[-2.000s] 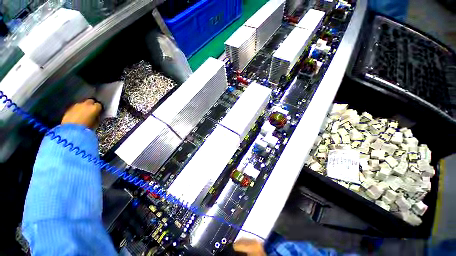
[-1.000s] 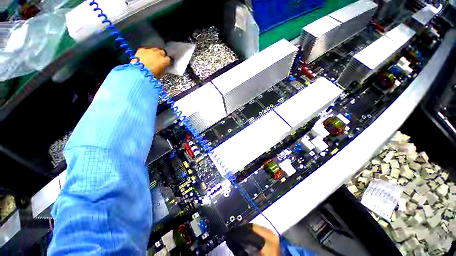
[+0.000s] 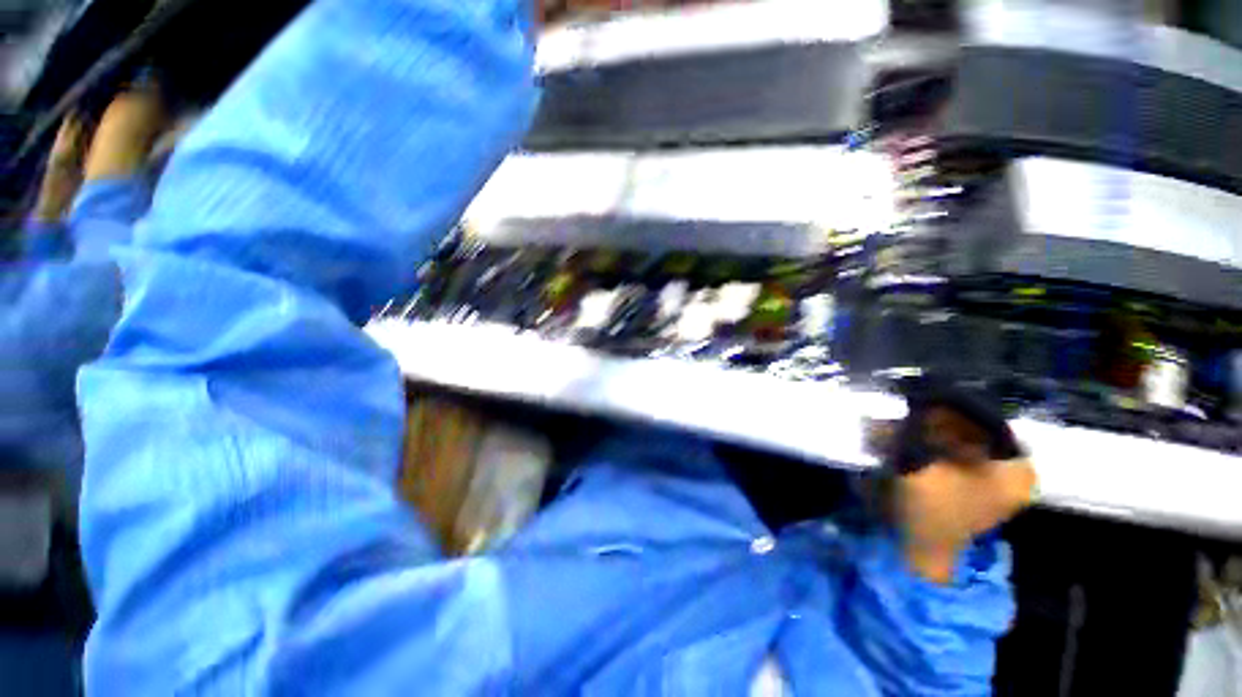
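Note:
The frame is strongly blurred. My left hand is cut off by the top edge; only its raised blue sleeve shows at left. My right hand (image 3: 960, 493), with black over the fingers, is at the line edge rail (image 3: 613, 388); whether it holds anything cannot be told. Beyond the rail lie dark circuit boards (image 3: 1035, 341) with white, green and yellow parts. Long heat sinks (image 3: 722, 184) with pale tops stand on them in two rows.
At the far left are another person's hands (image 3: 120, 136) and blue sleeve. A brown carton (image 3: 433, 463) with something pale beside it shows below the rail. The wearer's blue smock fills the lower middle.
The view has swung, so the line now runs across the picture. My left hand has left the frame; the parts bins are out of view. My right hand appears farther right and higher.

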